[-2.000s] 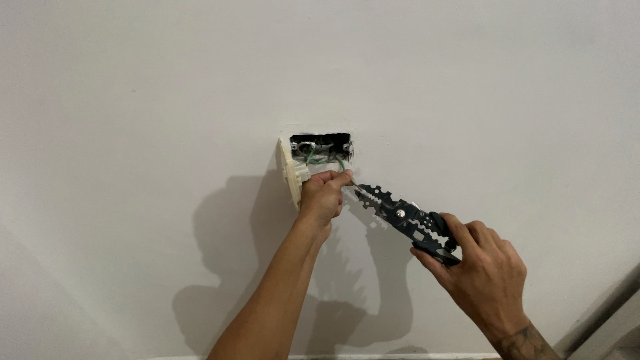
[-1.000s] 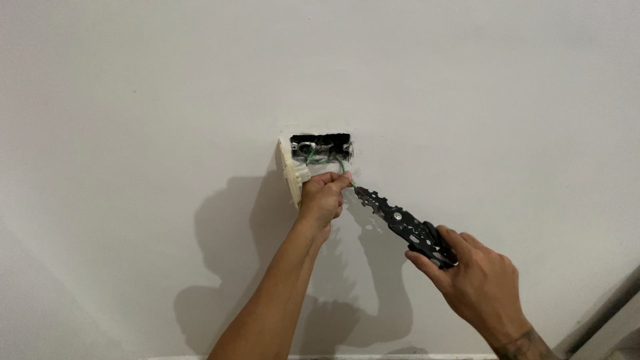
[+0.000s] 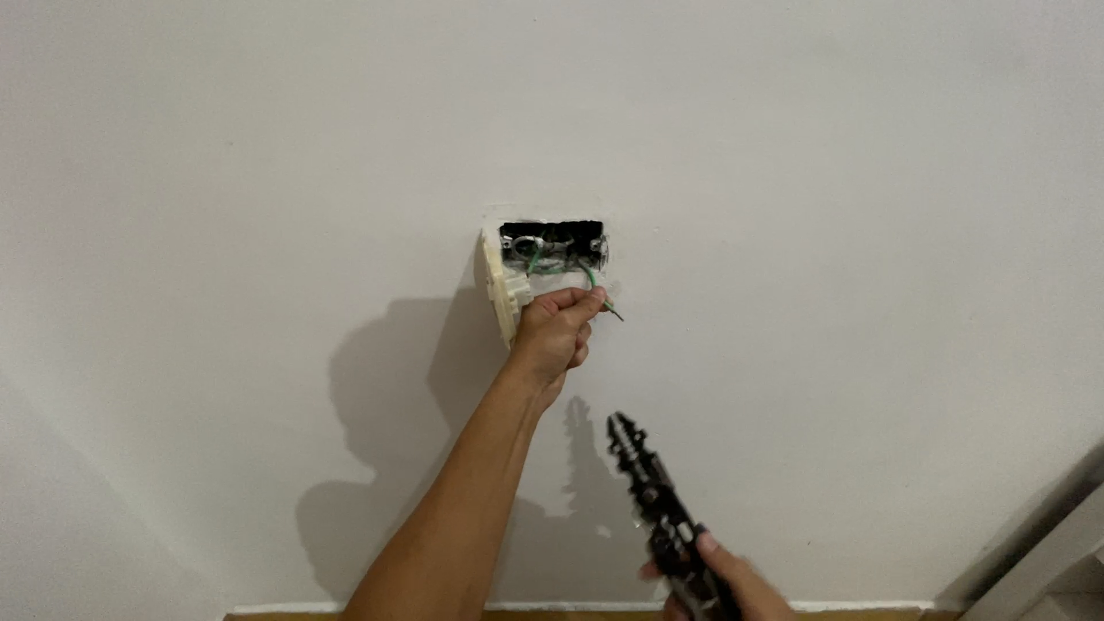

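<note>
My left hand [image 3: 556,332] pinches a green insulated wire [image 3: 592,274] between thumb and fingertips; its bare dark end sticks out to the right. Above is a recessed electrical box [image 3: 552,244] in the wall, with metal screw tabs and green wire inside. A cream-coloured wall plate with its fitting [image 3: 498,289] hangs tilted at the box's left edge, beside my left hand, which partly hides it. Lower down, my right hand [image 3: 737,582] grips a black multi-purpose wire stripper [image 3: 660,504], blurred, its jaws pointing up and left, apart from the wire.
The pale wall [image 3: 819,259] surrounds the box, with shadows of arms and tool on it. A white edge strip [image 3: 690,606] runs along the bottom, above a tan surface. At the lower right stands a light-coloured frame or panel [image 3: 1044,552].
The wire stripper has moved from the wire's end down and away, in my right hand. The wire's dark end now shows beyond my left fingertips. My left hand has stayed near the box.
</note>
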